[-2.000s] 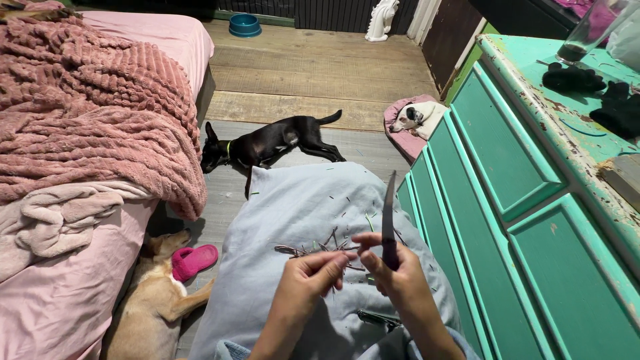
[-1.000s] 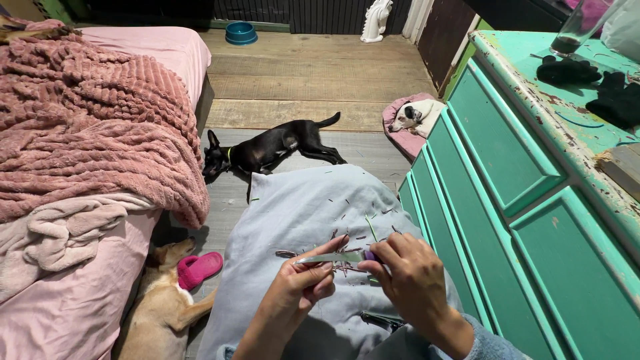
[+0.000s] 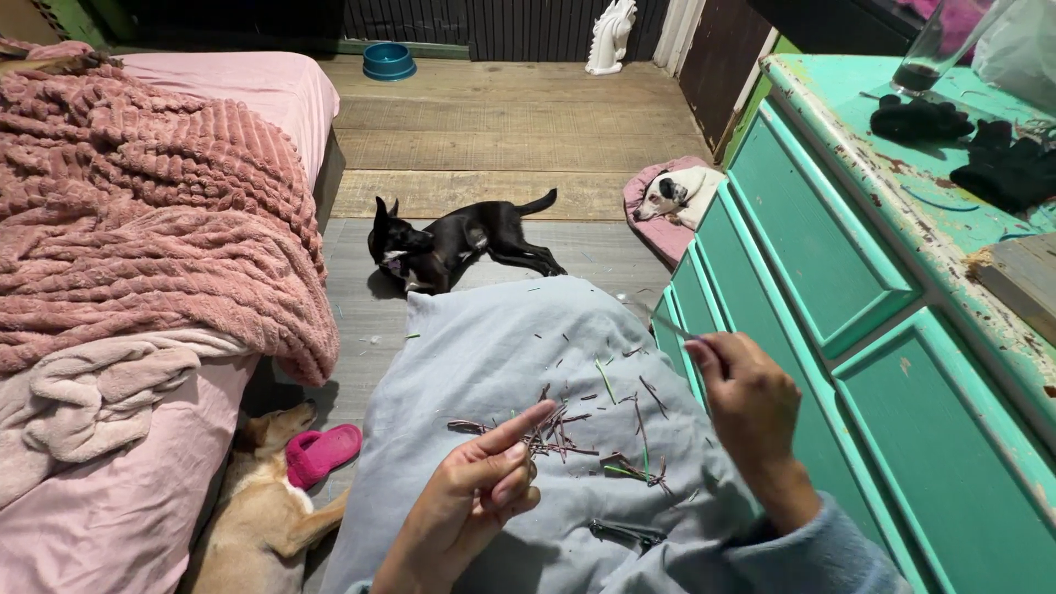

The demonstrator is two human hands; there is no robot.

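My right hand (image 3: pixel 752 404) is raised over the right side of a grey-blue cloth on the lap, closed on a thin blade (image 3: pixel 660 323) that points up and left; its handle is hidden in the fingers. My left hand (image 3: pixel 487 487) is over the cloth (image 3: pixel 511 330), index finger extended and the others curled; whether it pinches something small cannot be told. Beyond it lies a loose pile of thin dark reddish strips (image 3: pixel 561 437), with green strips (image 3: pixel 606 381) among them. A dark metal nail clipper (image 3: pixel 627 535) lies on the cloth between the hands, nearer me.
A turquoise chest of drawers (image 3: pixel 825 231) stands close on the right, with black gloves (image 3: pixel 920 120) and a glass (image 3: pixel 920 70) on top. A pink bed (image 3: pixel 280 91) is at left. A tan dog (image 3: pixel 264 511), a black dog (image 3: pixel 462 239) and a white dog (image 3: pixel 697 190) lie around; a pink slipper (image 3: pixel 323 454) rests beside the tan one.
My hands have moved apart, the right one rightward with the blade, which was by the left fingers a second ago. The black dog has raised and turned its head.
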